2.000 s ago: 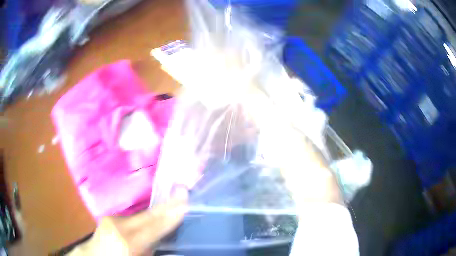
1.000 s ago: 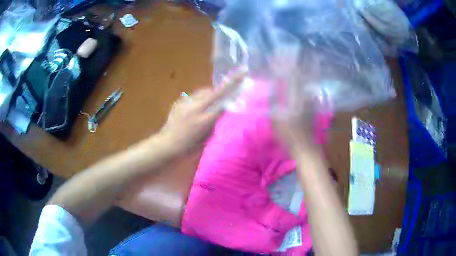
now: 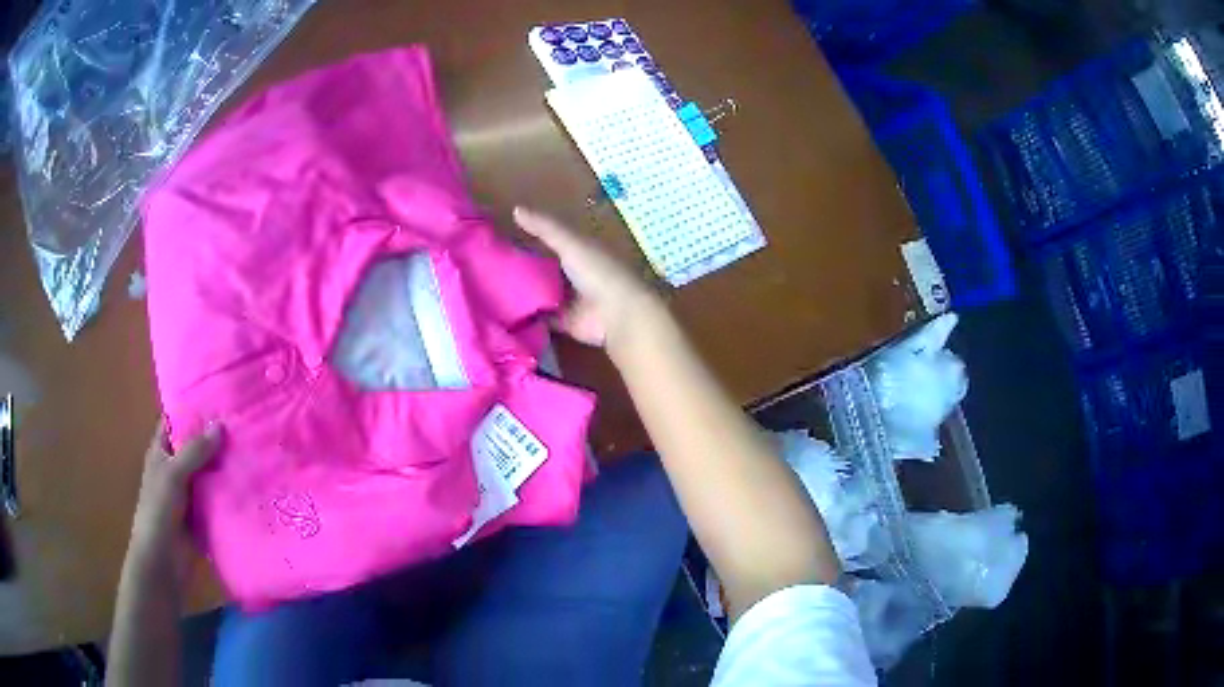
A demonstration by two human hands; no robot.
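The folded bright pink jacket (image 3: pixel 255 269) lies at the table's front edge, partly over my lap, its collar opening showing a pale lining. White hang tags (image 3: pixel 507 454) with black print lie on its lower right part. My left hand (image 3: pixel 175 477) grips the jacket's lower left edge, thumb on top, fingers hidden. My right hand (image 3: pixel 584 285) is at the jacket's right edge, its thumb side apart from the cloth and its other fingers partly hidden against it. A clear polybag (image 3: pixel 121 121) lies flat at the upper left.
A cream small-sticker sheet (image 3: pixel 658 175) and a purple round seal sticker sheet (image 3: pixel 587 47) with a teal clip (image 3: pixel 698 124) lie right of the jacket. The divided box (image 3: pixel 859 430) with white plastic bags stands beyond the table's right edge. Blue crates (image 3: pixel 1121 255) are stacked further right.
The view has swung right. My hands have left the polybag, which now lies at upper left, and are at the jacket's two sides. The jacket's collar and tags show more fully.
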